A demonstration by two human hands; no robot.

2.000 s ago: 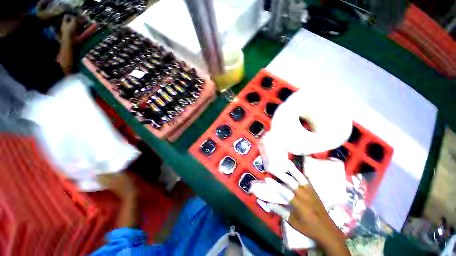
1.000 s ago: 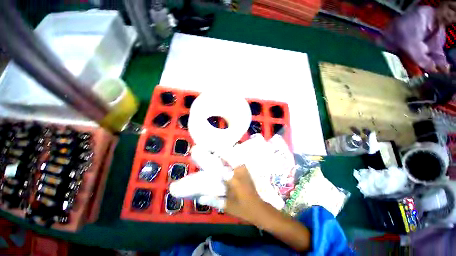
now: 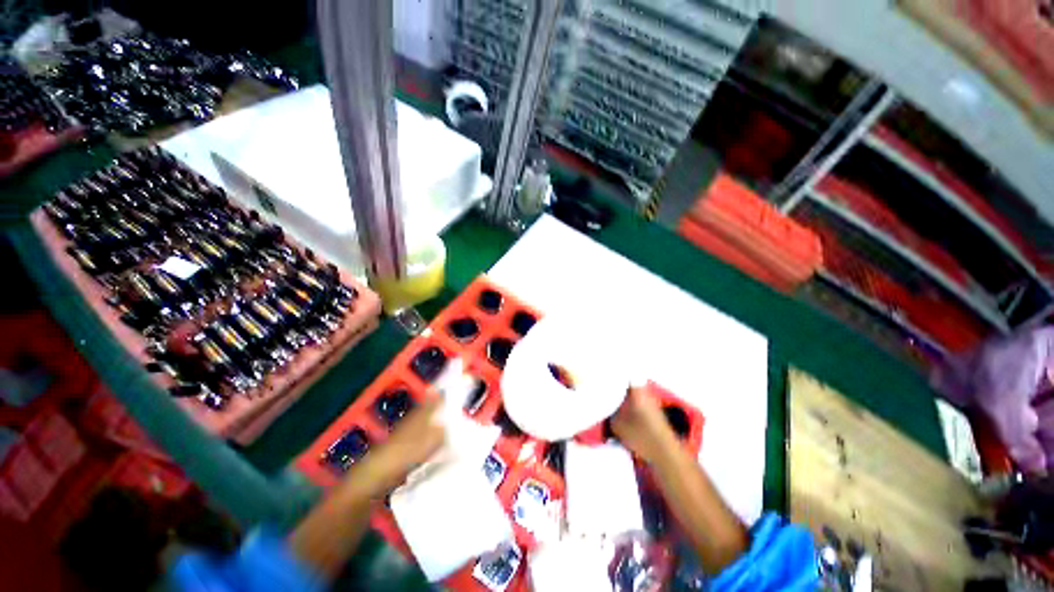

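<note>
A red-orange tray (image 3: 332, 463) with square pockets of dark, glossy watch heads lies in front of me. A thick white roll (image 3: 534, 393) with a dark centre hole lies on it. My left hand (image 3: 422, 430), with white finger cots, is blurred over the tray's left part, left of the roll. A white sheet or bag (image 3: 453, 515) lies just below it; whether the fingers grip it is unclear. My right hand (image 3: 639, 422) is at the roll's right edge, fingertips partly hidden, its grip unclear. Another white piece (image 3: 603, 491) and crumpled clear plastic (image 3: 636, 563) lie nearer me.
A pinkish tray (image 3: 249, 424) of black and gold pieces is at left. Behind are a white bin (image 3: 433, 156), metal post (image 3: 368, 139) and yellow cup (image 3: 416, 283). A white work sheet (image 3: 722, 382) lies behind my tray, stacked red trays (image 3: 751, 231) beyond, a wooden board (image 3: 873, 486) right.
My left hand, out of view a second ago, is over the tray. My right hand has moved from the tray's middle to the roll's right side. The view has turned and tilted up.
</note>
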